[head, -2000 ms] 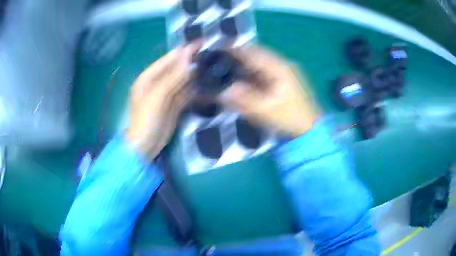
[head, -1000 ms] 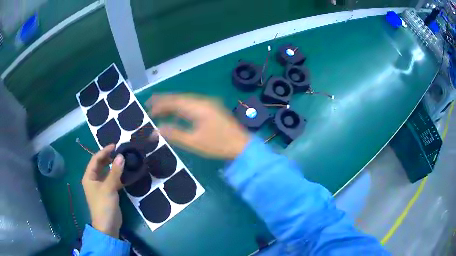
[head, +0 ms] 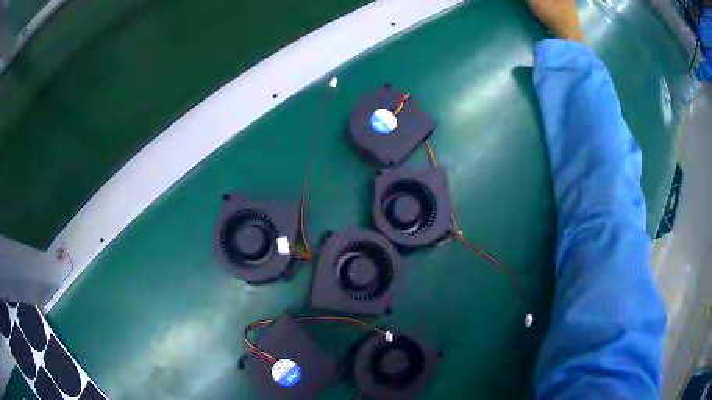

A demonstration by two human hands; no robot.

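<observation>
Several black blower fans lie on the green bench. One with a round label (head: 396, 139) is at the back, and open-centred ones lie in the middle (head: 359, 271) and at the left (head: 254, 234). Another labelled fan (head: 293, 351) is near the bottom edge. Thin lead wires end in small white connectors. My right hand (head: 556, 16) is at the top edge, beyond the fans, with its fingers cut off, so what it holds is hidden. My left hand is not in view.
The white sheet with black pads (head: 48, 358) is cut off at the lower left corner. A white bench edge strip (head: 258, 105) curves along the back left. My blue right sleeve (head: 597, 234) runs down the right side. Dark cables show at the top right.
The view has swung right, closer over the fans. My right hand has moved from near the pad sheet to beyond the fans. My left hand and its fan have left the picture.
</observation>
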